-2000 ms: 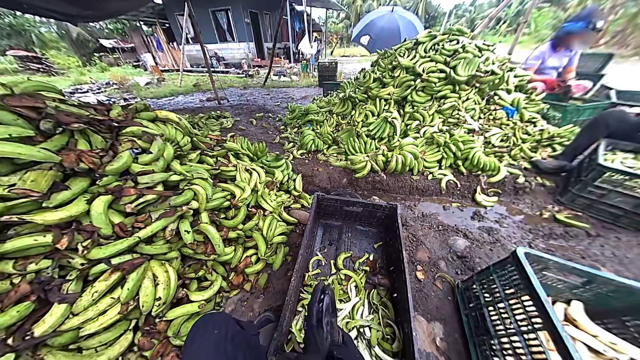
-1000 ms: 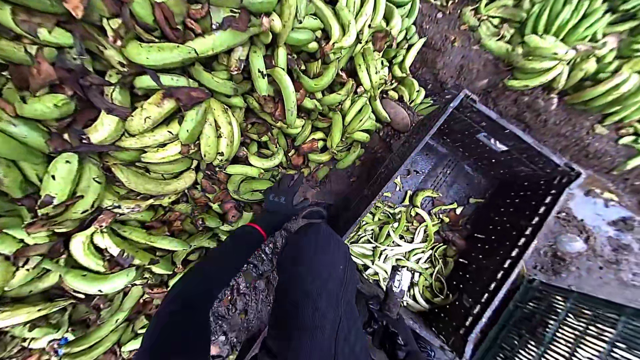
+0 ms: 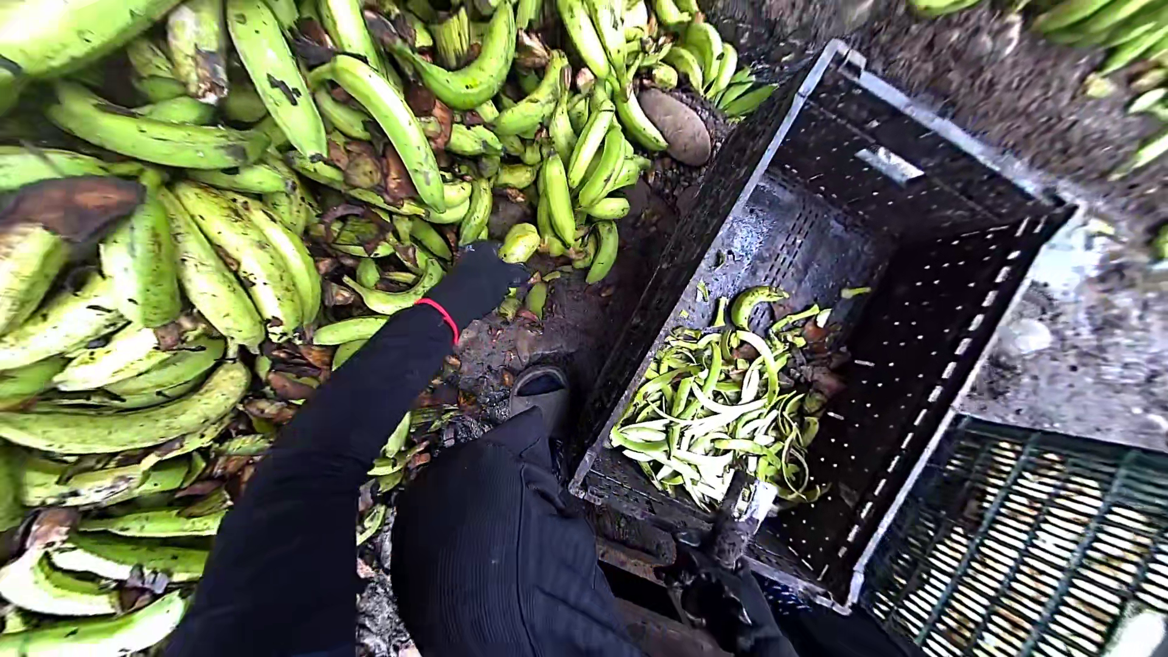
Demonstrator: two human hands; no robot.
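My left hand, in a dark glove with a red band at the wrist, reaches to the right edge of a heap of green plantains. Its fingers are at a short green plantain; whether they grip it is unclear. At the bottom, my right hand, dark-gloved, is closed around a worn, pale-ended tool, whose kind I cannot tell. The tool's end overlaps the near part of a black plastic crate, where green peel strips lie in a pile.
A rounded stone lies between heap and crate. My shoe stands on muddy ground left of the crate. A green slatted crate is at lower right, and more plantains lie at upper right.
The view has tipped down and come closer to the heap and black crate. My left hand, low beside my knee a second ago, now reaches farther out at the heap's edge.
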